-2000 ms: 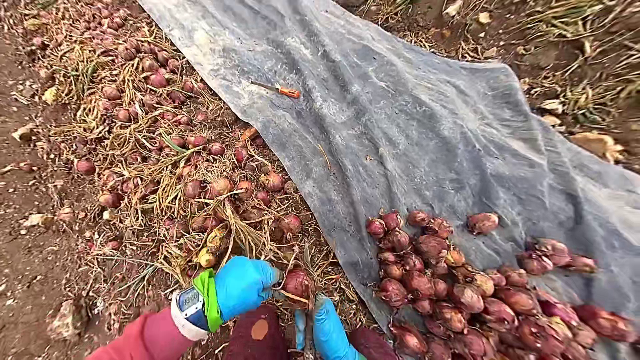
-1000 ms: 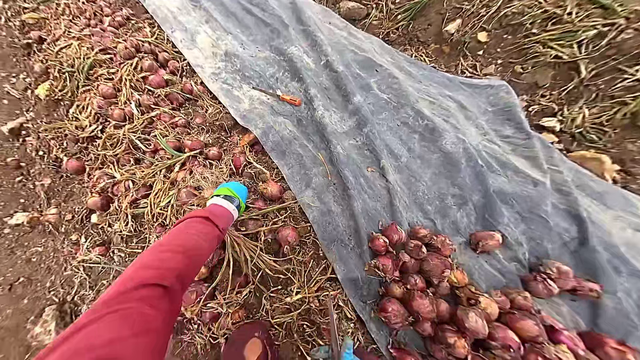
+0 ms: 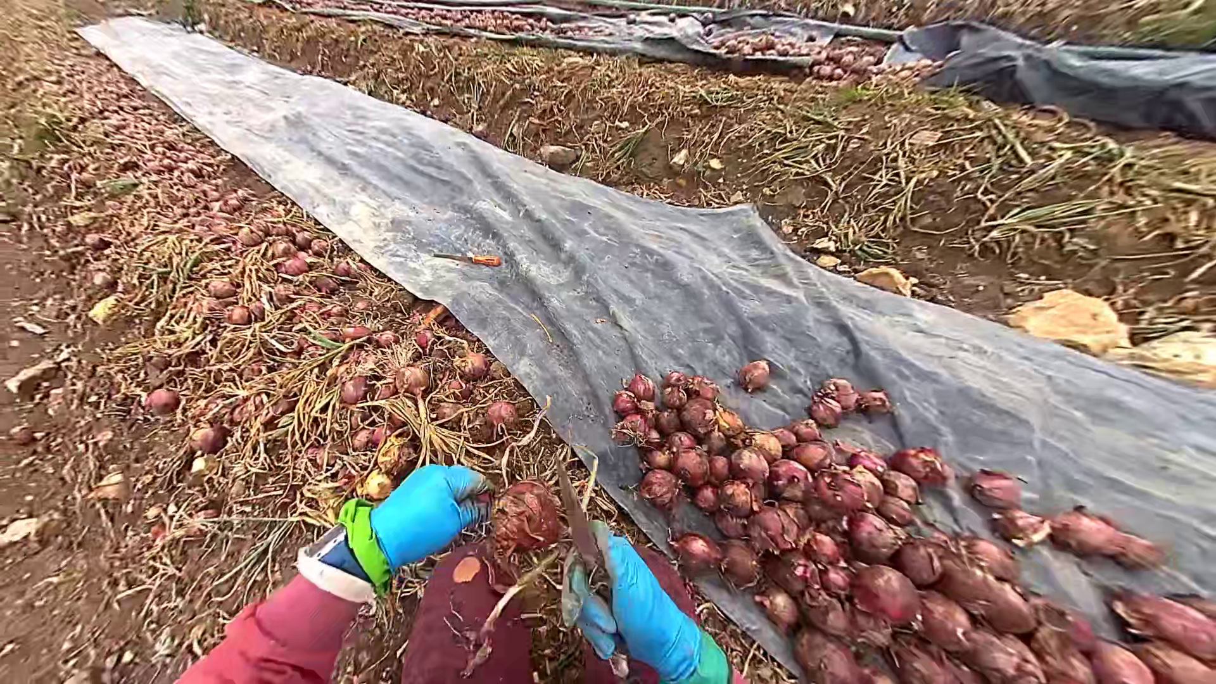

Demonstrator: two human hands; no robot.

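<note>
My left hand (image 3: 427, 513), in a blue glove with a green band at the wrist, holds a red onion (image 3: 525, 518) by its left side, above my knees. Close on the right, my right hand (image 3: 636, 598), also blue-gloved, grips a knife (image 3: 576, 508) whose blade points up beside the onion. A dry stalk with roots (image 3: 503, 608) hangs just below the onion, between the hands; what holds it I cannot tell. A heap of trimmed red onions (image 3: 788, 494) lies on the grey plastic sheet (image 3: 608, 294) to the right.
Red onions with dry tops (image 3: 380, 380) cover the soil left of the sheet. A knife with an orange handle (image 3: 486, 260) lies on the sheet. Pale stones (image 3: 1069, 321) sit past its far edge. Another dark sheet (image 3: 1083, 85) with onions beside it lies farther back.
My left hand, reaching out over the onions on the soil one second ago, is back near my knees with an onion in it. The view has tilted up.
</note>
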